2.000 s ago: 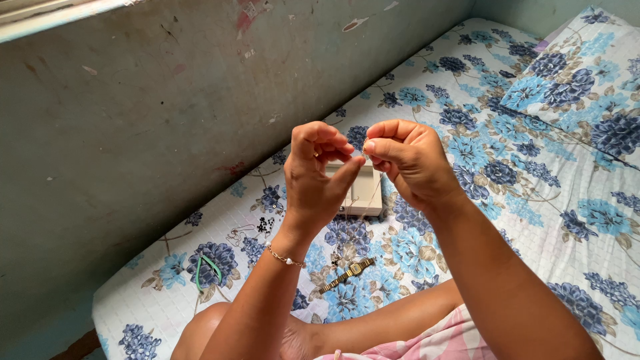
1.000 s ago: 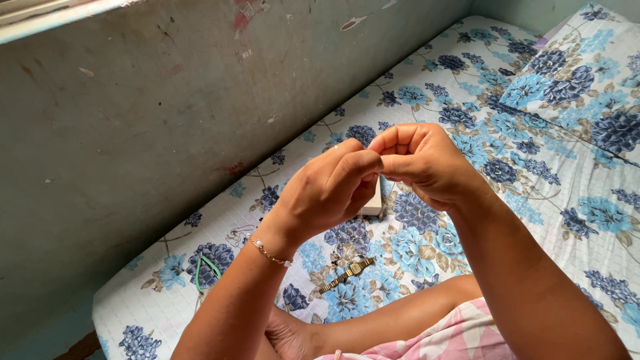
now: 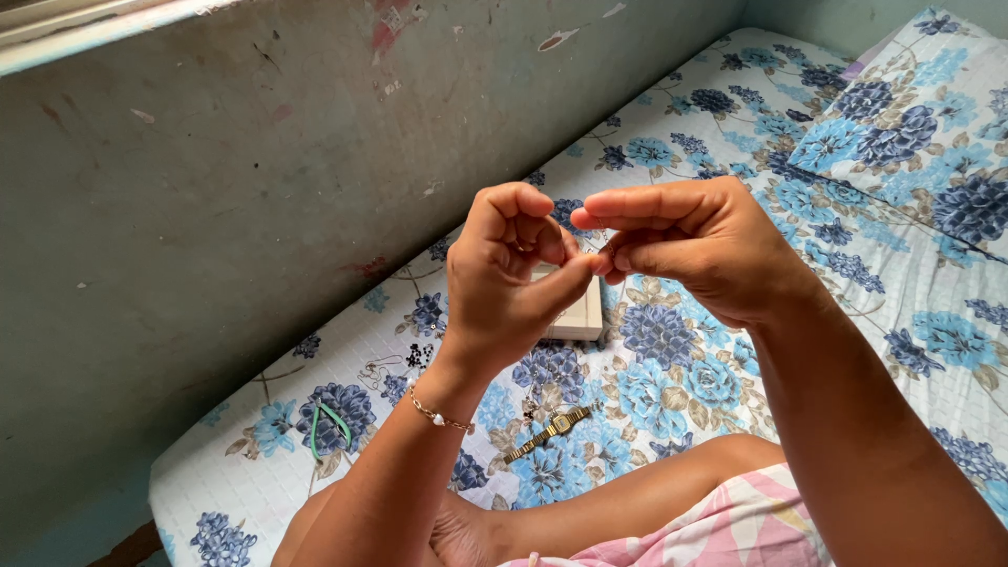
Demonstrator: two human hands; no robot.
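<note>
My left hand (image 3: 512,276) and my right hand (image 3: 677,244) meet at the fingertips above a white box (image 3: 579,319). A thin chain (image 3: 606,240) lies across the fingers of my right hand, pinched there. My left thumb and a finger press together at the chain's end; what exactly they grip is too small to tell. A bracelet with white beads (image 3: 439,419) circles my left wrist. Below the hands, a gold-coloured wristwatch (image 3: 561,424) lies on the floral sheet.
Green-handled pliers (image 3: 331,425) lie on the bed at the left. Beside my left forearm are a fine chain (image 3: 378,370) and dark beads (image 3: 419,356). A stained wall (image 3: 276,157) borders the bed; a floral pillow (image 3: 906,134) is at the far right.
My left hand has turned so that its curled fingers show again. The fingers of my right hand have straightened, and a chain now shows between them.
</note>
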